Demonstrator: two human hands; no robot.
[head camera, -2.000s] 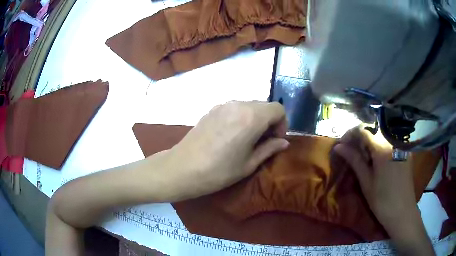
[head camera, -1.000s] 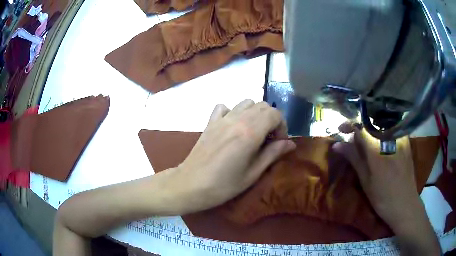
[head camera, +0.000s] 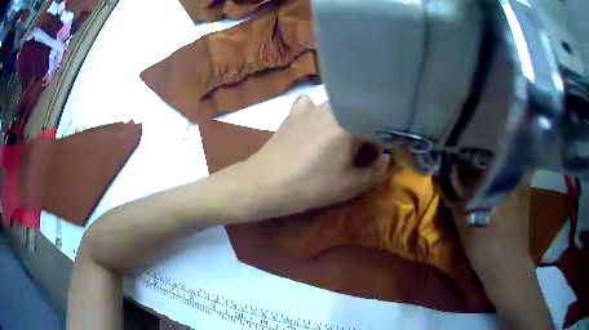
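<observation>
A rust-brown gathered panel (head camera: 413, 222) lies at the front of the table, over smooth rust-brown cloth (head camera: 361, 274) whose left end sticks out past my wrist. My left hand (head camera: 316, 158) grips the cloth's far edge, fingers bent, left of the needle area. My right hand (head camera: 494, 219) lies on the cloth at the right, under the machine head; its fingertips are hidden behind the head and metal parts, so its grip cannot be told. The sewing machine head (head camera: 413, 71) covers the needle and presser foot.
Gathered pieces (head camera: 258, 64) lie at the far side. A flat cut panel (head camera: 81, 167) lies left over red cloth (head camera: 11, 187). A printed ruler scale (head camera: 213, 300) runs along the near edge. Dark red-brown pieces (head camera: 578, 277) lie at the right, pale straps (head camera: 55, 45) on the side board.
My left hand and the cloth's left part have moved away from me, towards the far side. The view has shifted, and the machine head now covers the needle area.
</observation>
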